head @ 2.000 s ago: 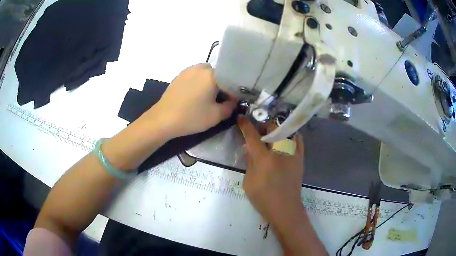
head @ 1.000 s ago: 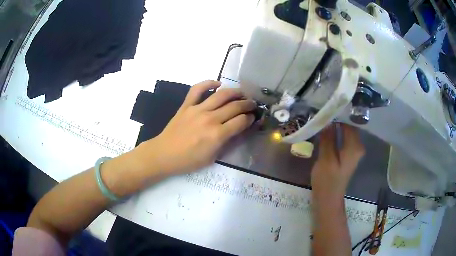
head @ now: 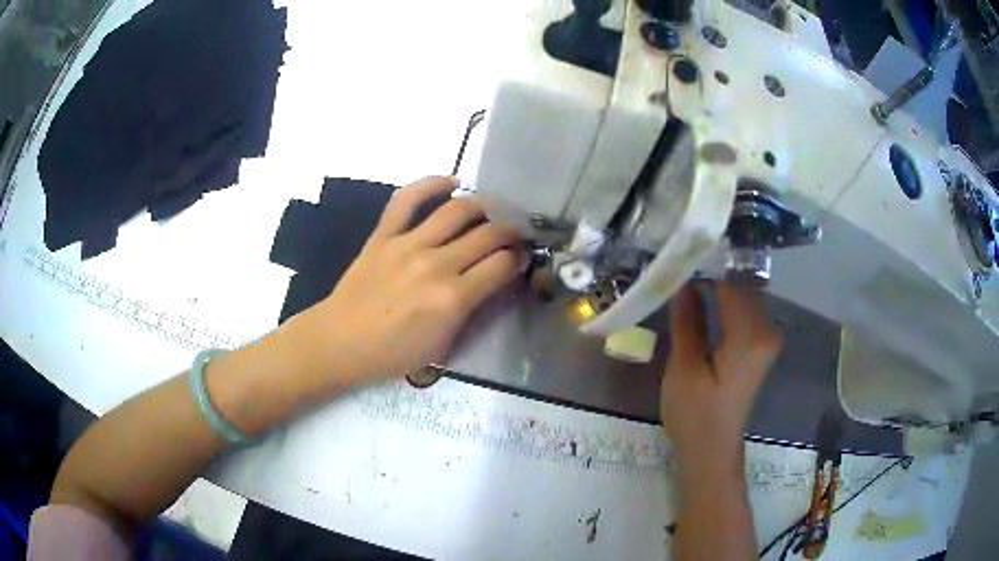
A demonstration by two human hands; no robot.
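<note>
A black cut panel [head: 331,228] lies on the white table, its stepped corner showing left of my left hand. My left hand [head: 422,274] lies flat over the cloth with its fingertips beside the presser foot [head: 539,259]; the cloth under the palm is hidden. My right hand [head: 720,356] is right of the cream roller-like knob [head: 629,344], its fingers reaching behind the curved white guard [head: 679,247]. Its fingertips are partly hidden, and I cannot tell if they hold anything. The yellow lamp [head: 583,310] glows by the needle.
A wide black stack of cut panels [head: 164,121] lies at the far left. The white machine head [head: 548,142] and arm fill the upper right. Thread snips [head: 819,506] with dark cord lie at the lower right. Dark cloth [head: 296,537] is below the near table edge.
Over two seconds my right hand has moved from the needle area to the right of the cream knob. My left hand has flattened over the cloth. The lamp glow now shows.
</note>
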